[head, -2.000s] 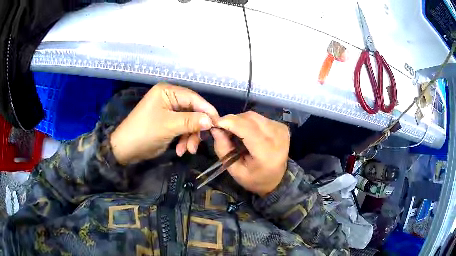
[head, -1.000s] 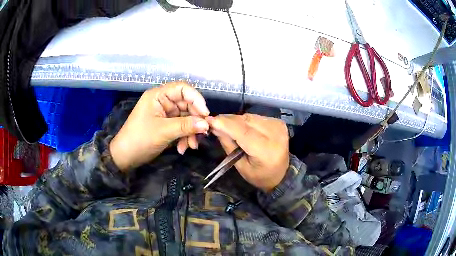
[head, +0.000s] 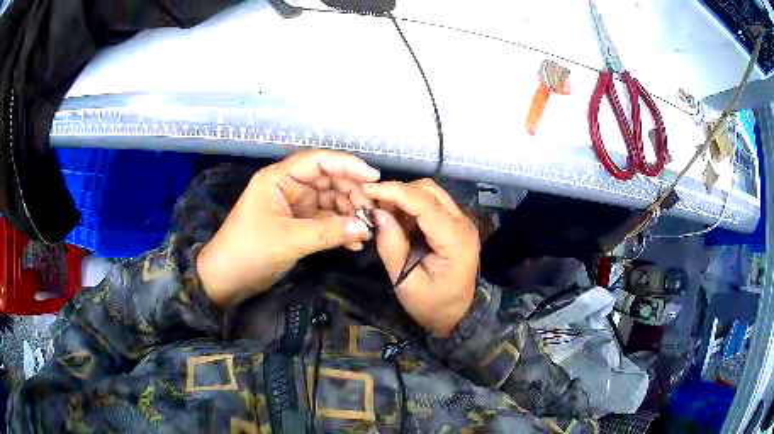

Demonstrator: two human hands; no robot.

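My left hand (head: 284,225) and my right hand (head: 429,246) meet over my lap, fingertips almost touching. Between them is a tiny dark and shiny piece (head: 365,219), pinched by my left thumb and fingers; my right fingertips are at its other side. The tweezers (head: 412,263) lie in my right palm, mostly hidden by the fingers. A thin black cord (head: 431,93) runs from dark cloth at the table's back edge over the front edge and down behind my right hand. The dark jacket (head: 38,110) lies at the left.
The white table (head: 212,80) has a ruler-marked front edge. Red-handled scissors (head: 628,127) and a small orange-handled tool (head: 539,106) lie on it at the right. Below are a blue crate (head: 127,203), a red crate (head: 17,271) and a clear plastic bag (head: 602,347).
The tweezers, which pointed down-left out of my right hand, are now mostly inside it. My right fingers have opened a little, and a shiny piece shows at the fingertips. The cord curves more to the right.
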